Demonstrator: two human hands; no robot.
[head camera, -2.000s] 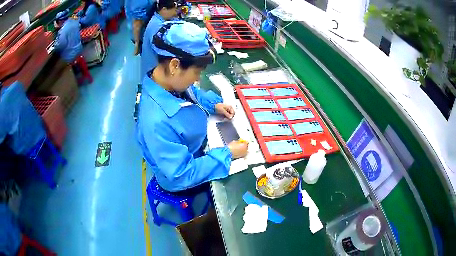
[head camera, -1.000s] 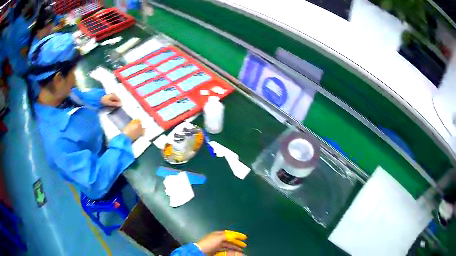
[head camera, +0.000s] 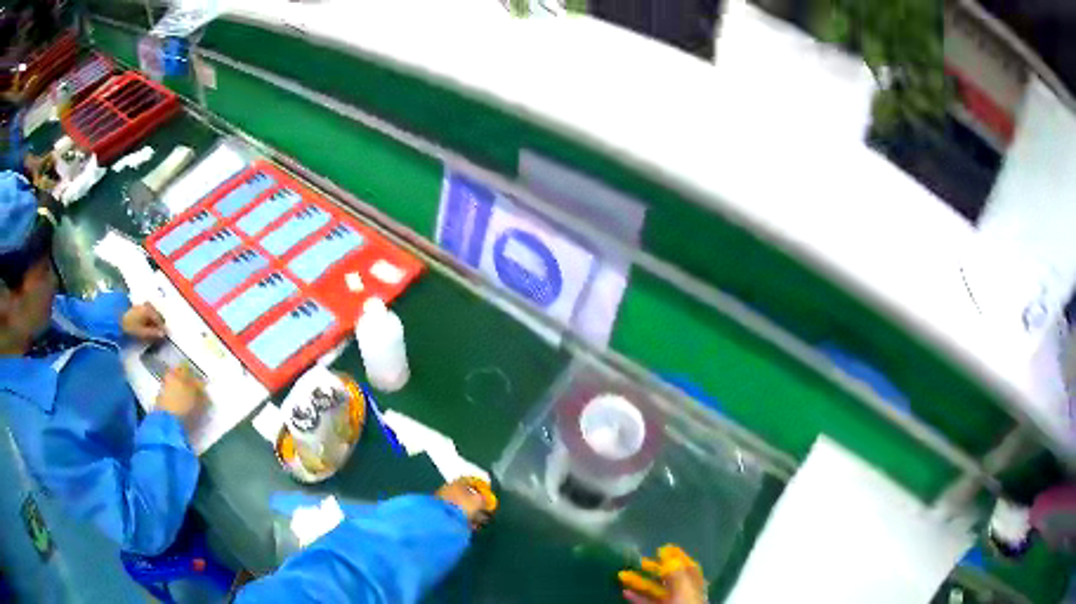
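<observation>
A white strip-like wipe (head camera: 422, 437) lies on the green bench. My left hand (head camera: 470, 498), with orange finger cots, is at the near end of this wipe and hides that end; whether the fingers grip it is unclear. My right hand (head camera: 667, 578), also with orange finger cots, is at the bottom edge, partly cut off. Its fingers are apart and nothing shows in it. A roll of tape or film (head camera: 608, 442) stands on a clear plastic bag (head camera: 696, 496) beyond my hands. Another white wipe (head camera: 316, 519) and a blue strip (head camera: 289, 501) lie partly behind my left sleeve.
A round metal dish (head camera: 309, 466) holds orange items and bottles. A white bottle (head camera: 381, 345) stands beside it. A red tray (head camera: 384, 287) holds several blue-grey panels. A person (head camera: 106, 431) sits at left. A white sheet (head camera: 814, 531) is at lower right, a white shelf above.
The view has swung right. My left hand has reached forward from the bench's near side to the white wipe. My right hand now shows separately at the bottom.
</observation>
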